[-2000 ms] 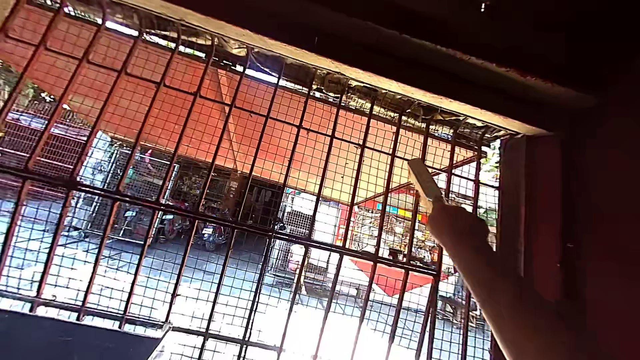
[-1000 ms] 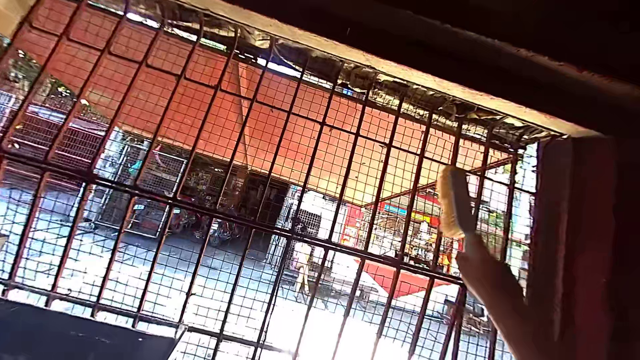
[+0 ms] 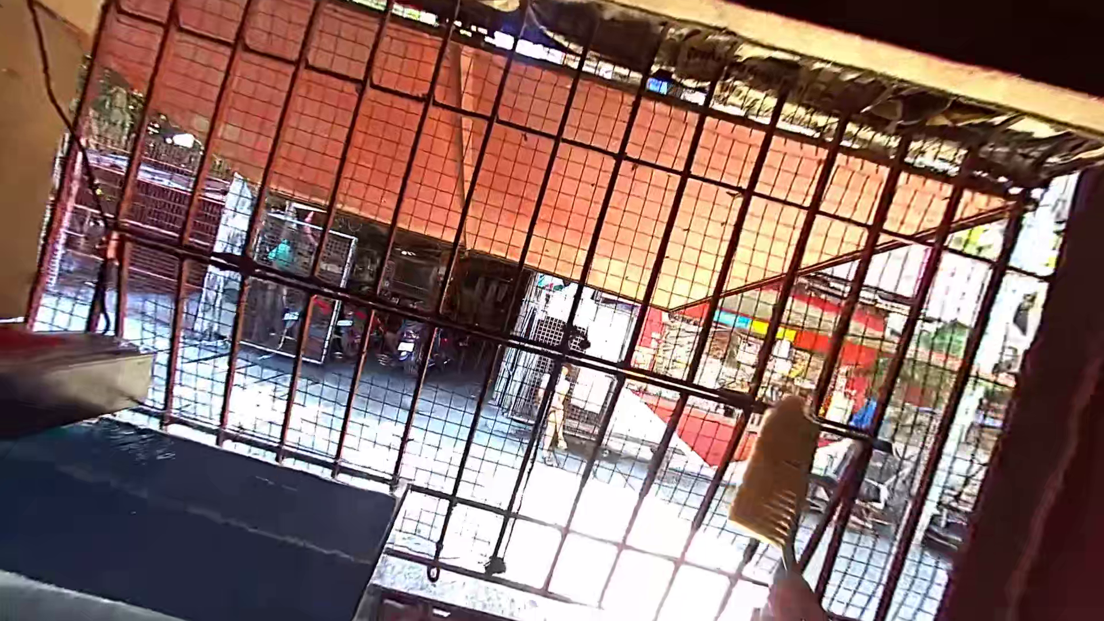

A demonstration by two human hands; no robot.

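Observation:
A brush with pale bristles (image 3: 772,470) stands upright at the lower right, close to the metal bars and wire mesh of a window grille (image 3: 552,345). Its handle runs down into one of my hands (image 3: 792,595), which is closed on it at the bottom edge. This looks like my right hand, since it comes from the lower right. Whether the bristles touch the bars cannot be told. My left hand does not show.
A dark blue flat panel (image 3: 190,517) lies at the lower left, beside a box-like object (image 3: 78,379). A dark post (image 3: 1026,414) borders the grille on the right. Beyond the mesh are an orange awning (image 3: 517,164), parked motorcycles (image 3: 410,341) and a distant person (image 3: 556,414).
The hand with the brush has moved lower along the right part of the grille; two seconds ago it was near the upper right. The view has shifted and shows more at the left.

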